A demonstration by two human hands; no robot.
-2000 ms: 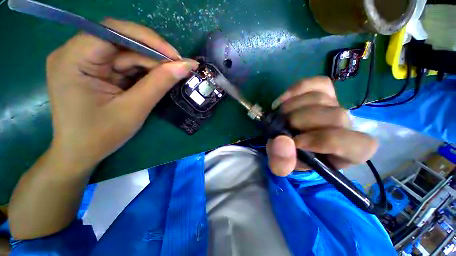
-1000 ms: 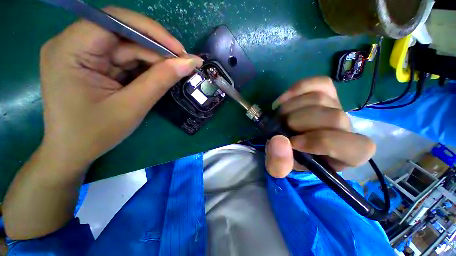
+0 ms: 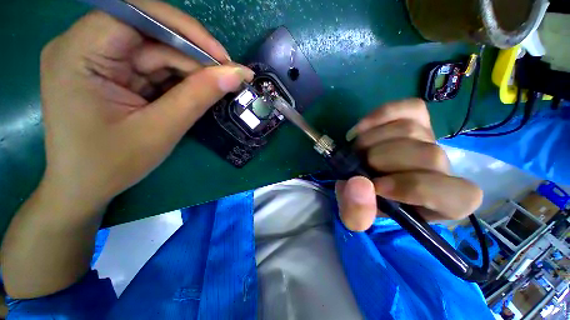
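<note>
A dark rounded-square housing with white and green patches lies open on a black holding fixture, whose flat dark plate with a hole sticks out behind. My left hand holds long silver tweezers at the housing's upper left edge; their points are hidden by my fingertips. My right hand holds the black soldering iron. Its metal tip is at the upper right inside of the housing. Whether it touches a part is too small to tell.
A brown tub stands at the top right. A second dark housing lies below it. A yellow tray and black cables are at the right. Pale specks dot the green mat. Another blue sleeve shows at the right.
Compared with one second ago, the iron and my right hand have shifted slightly right and down, the tip drawing back a little. My left hand still holds the tweezers at the housing.
</note>
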